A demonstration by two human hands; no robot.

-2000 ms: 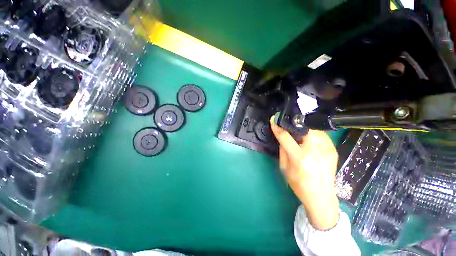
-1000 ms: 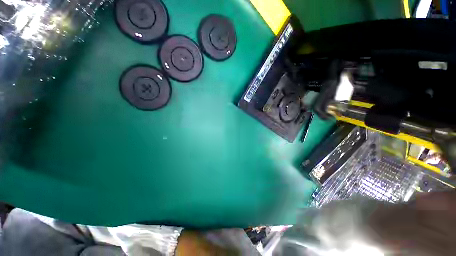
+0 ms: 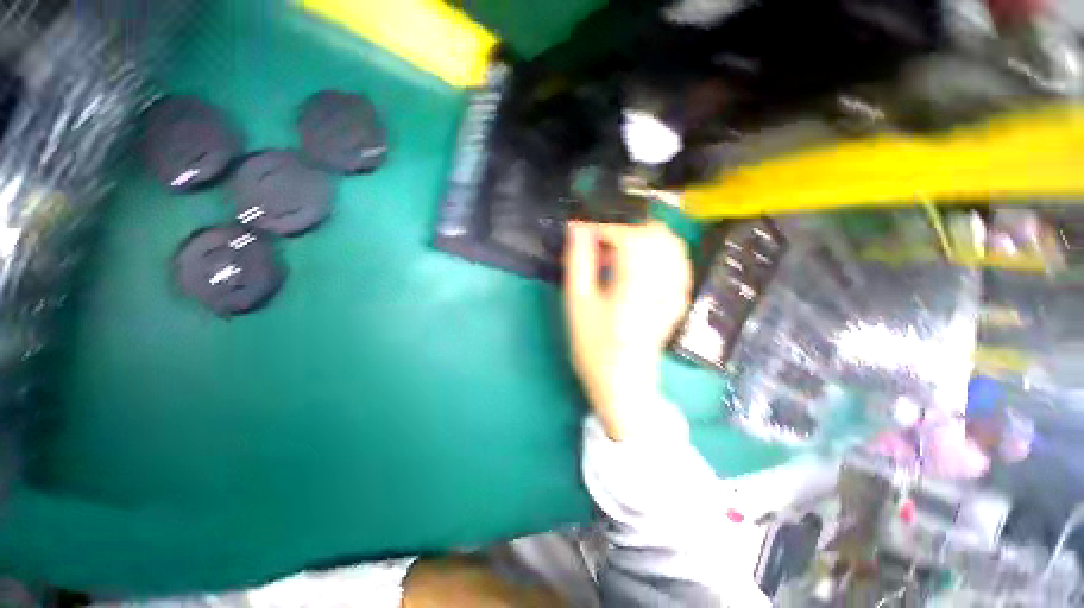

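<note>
The image is blurred. My right hand [image 3: 630, 291] is at the front right of the black press nest [image 3: 511, 196], fingertips against the dark press parts. Its fingers are bent, and whether they hold anything is hidden. The nest's recess is too blurred to read. Several round black housings [image 3: 282, 191] lie flat on the green mat to the left, grouped close together. A skin-coloured patch, seemingly my left hand [image 3: 464, 587], is cut off by the bottom edge; its fingers are not visible.
The dark parts box [image 3: 728, 291] with silvery bits is right of my right hand. Clear blister trays [image 3: 820, 333] stand beyond it, more clear plastic at the left edge. The black press body [image 3: 761, 71] and a yellow rail [image 3: 410, 36] are behind. People show at lower right.
My right hand has moved from the blurred lower right back to the press nest. The view has shifted, and the loose housings look smaller and farther left. Their grouping is unchanged.
</note>
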